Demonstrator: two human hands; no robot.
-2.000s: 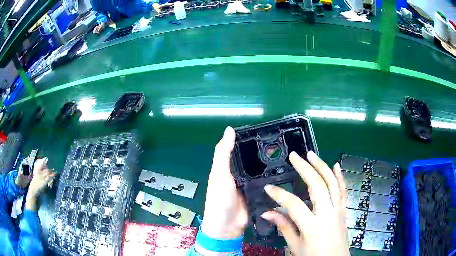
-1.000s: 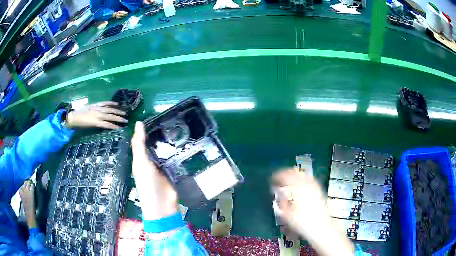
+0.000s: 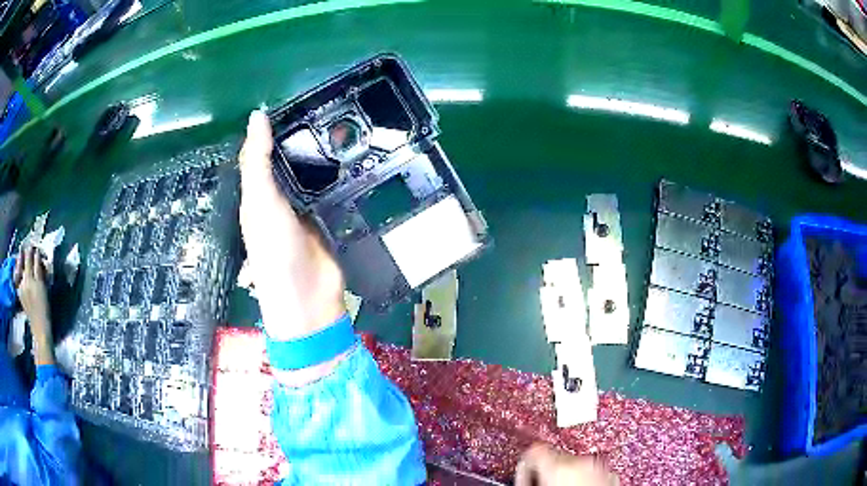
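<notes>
My left hand (image 3: 285, 242) holds a black housing (image 3: 347, 245) by its left side, tilted above the bench. The housing shows two dark windows around a round centre hole and a white rectangle on its lower section. My right hand (image 3: 561, 467) is cut off by the bottom edge and blurred, over red bubble wrap (image 3: 494, 403); whether it holds anything cannot be seen. Loose metal plates (image 3: 608, 308) lie right of the housing, and one plate (image 3: 435, 323) lies just below it.
A block of stacked plates (image 3: 708, 285) and a blue bin (image 3: 808, 332) of dark pads stand at right. A clear blister tray (image 3: 152, 294) lies at left, beside another person's hand (image 3: 33, 294). Other housings (image 3: 816, 140) lie on the green surface farther off.
The housing first turned in my left hand, its white rectangle coming into view. My right hand has moved from the loose plates to the bottom edge. The neighbour's arm has left the housing at left.
</notes>
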